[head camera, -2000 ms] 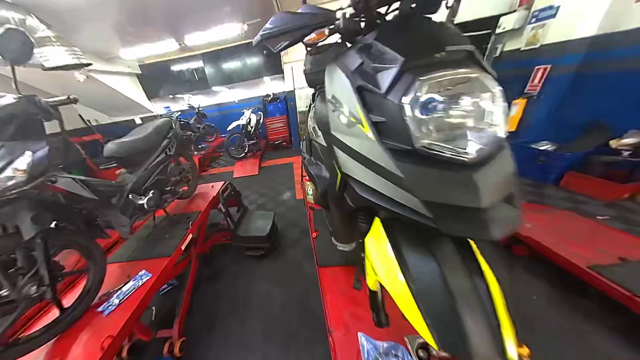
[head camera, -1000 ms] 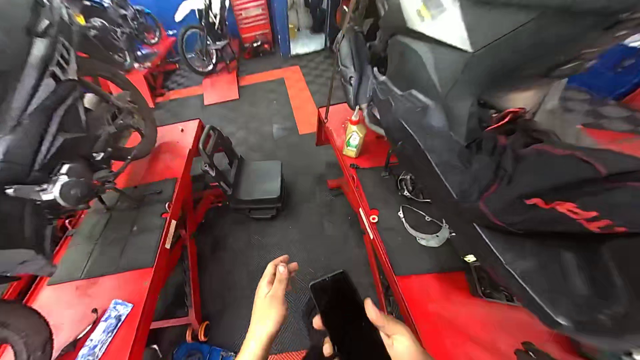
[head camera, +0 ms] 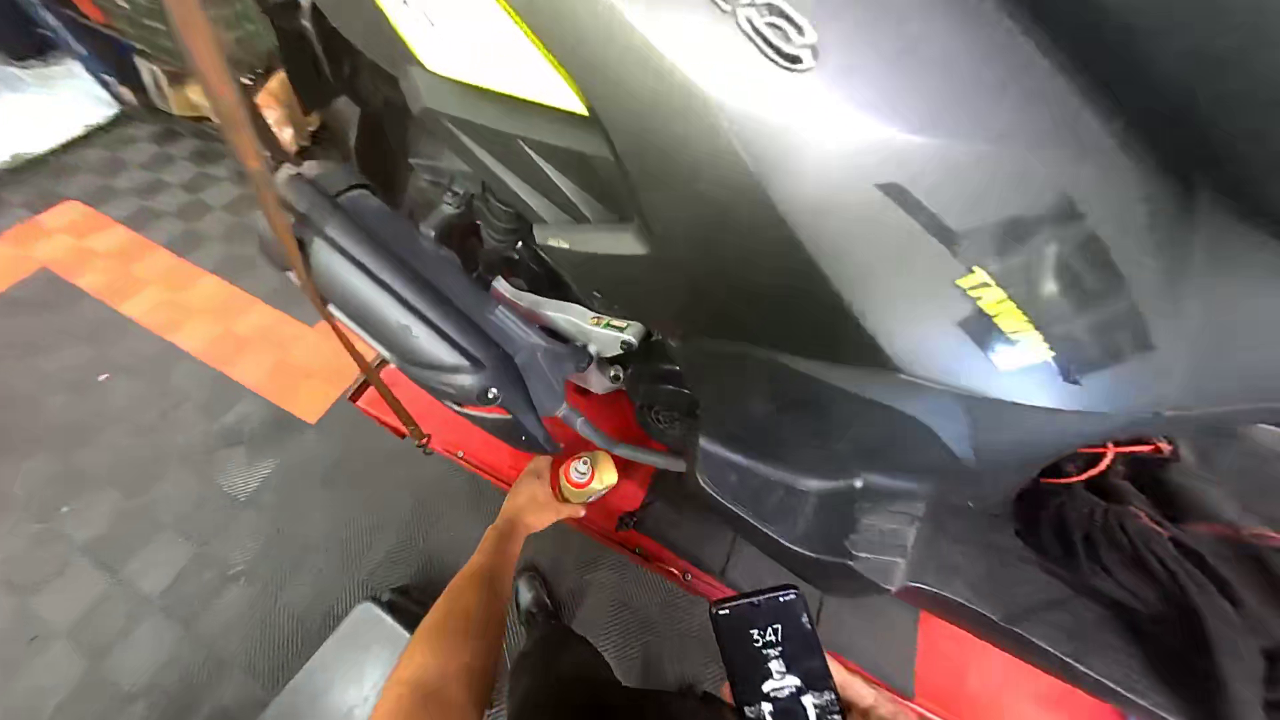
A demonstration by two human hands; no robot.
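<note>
My left hand (head camera: 537, 500) is around the side of a yellowish oil bottle (head camera: 588, 477) with a red and white cap, which stands upright on the red motorcycle lift (head camera: 640, 555). The bottle is seen from above, just below the scooter's rear section. My right hand (head camera: 865, 695), at the bottom edge, holds a smartphone (head camera: 777, 655) with its screen lit; most of that hand is hidden behind the phone or out of frame. Above both hands spans the grey and black scooter (head camera: 700, 220), with its exhaust muffler (head camera: 400, 290) to the upper left of the bottle.
A brown strap (head camera: 270, 200) runs down to the lift's edge at the left. Black cloth with red cord (head camera: 1120, 540) hangs at the scooter's right part. A grey seat (head camera: 345, 665) stands on the floor at lower left. An orange floor strip (head camera: 200, 310) crosses the dark tiles.
My left hand, raised with nothing in it a second ago, is now at the bottle. The phone's screen has changed from dark to lit. The view has moved closer to the scooter's rear.
</note>
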